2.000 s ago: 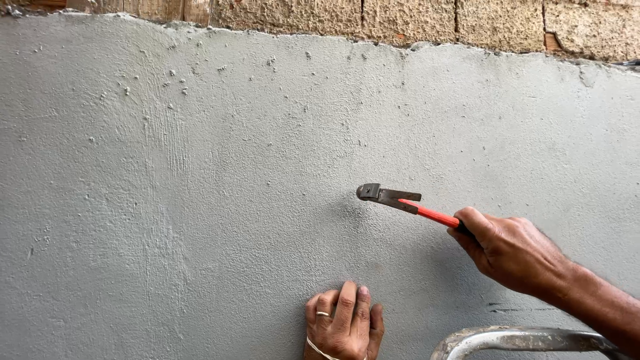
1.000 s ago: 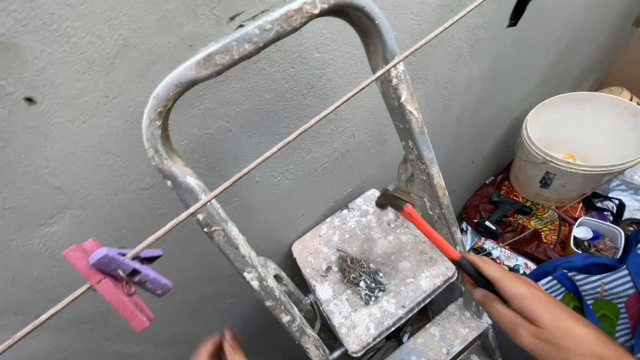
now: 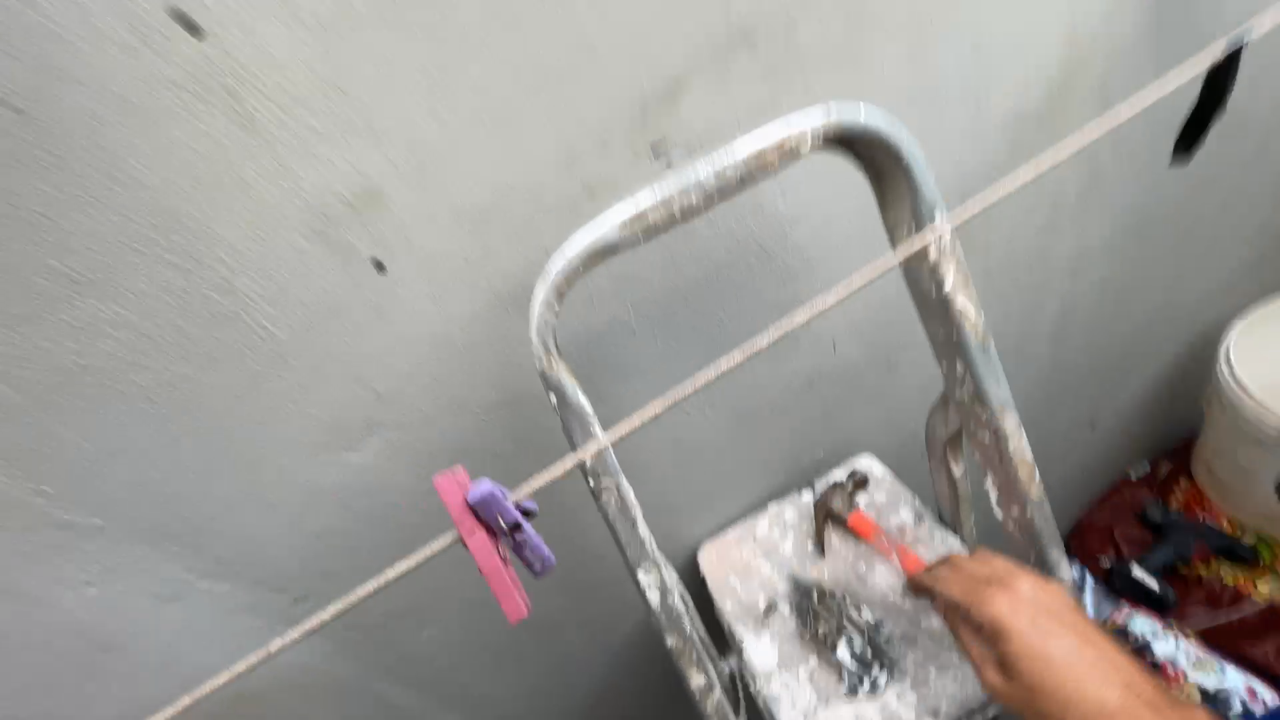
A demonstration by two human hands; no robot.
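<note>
My right hand (image 3: 1020,620) is closed around the handle of a claw hammer (image 3: 880,540) with a dark metal head and an orange-red handle. The hammer's head is over the paint-spattered top platform of a stepladder (image 3: 740,560); whether it touches the platform cannot be told. Left of the hammer, a small pile of nails (image 3: 845,635) lies on the same platform, blurred. My left hand is out of view.
A cord (image 3: 740,355) crosses diagonally before the ladder's metal rail (image 3: 700,185), with pink (image 3: 482,545) and purple (image 3: 512,525) clothespins on it. Behind stands a grey wall (image 3: 300,350). At right are a white bucket (image 3: 1240,420) and a dark power tool (image 3: 1185,540).
The view has swung from the wall down to the ladder. My right hand has brought the hammer from the wall to over the platform. My left hand, earlier against the wall, has left the view.
</note>
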